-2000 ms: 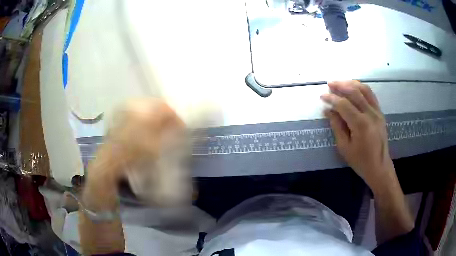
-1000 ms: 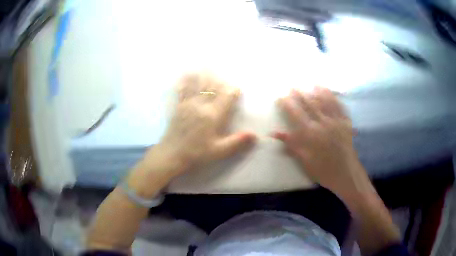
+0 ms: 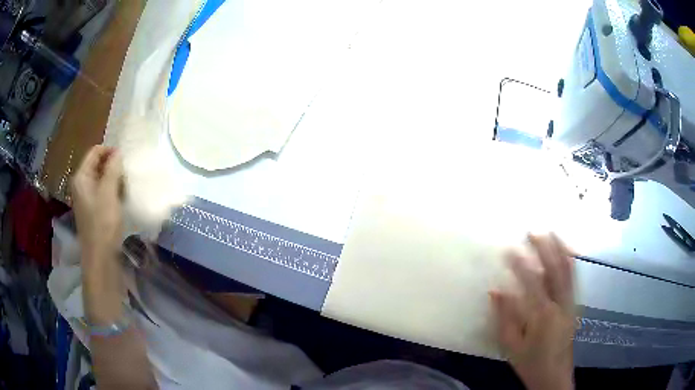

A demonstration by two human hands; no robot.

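Note:
A cream fabric panel (image 3: 415,274) lies on the table in front of me, its lower edge over the ruled front edge. My right hand (image 3: 533,297), slightly blurred, rests on the panel's right part with fingers spread. My left hand (image 3: 99,187) is at the far left, its fingers closed on a blurred cream fabric piece (image 3: 148,179) beside the table's left end. The white sewing machine head (image 3: 610,84) with a blue stripe stands at upper right. Its needle area is washed out by glare.
Stacked cut pieces (image 3: 228,114) with a rounded lower end lie at the left of the table, beside blue tape (image 3: 180,67). Black thread snips (image 3: 677,232) lie at the right edge. The grey ruler strip (image 3: 251,245) runs along the front. Crumpled white cloth (image 3: 206,335) is below left.
The view has swung left, bringing the machine head in. My left hand has left the panel and moved far left to another fabric piece. My right hand stays on the panel.

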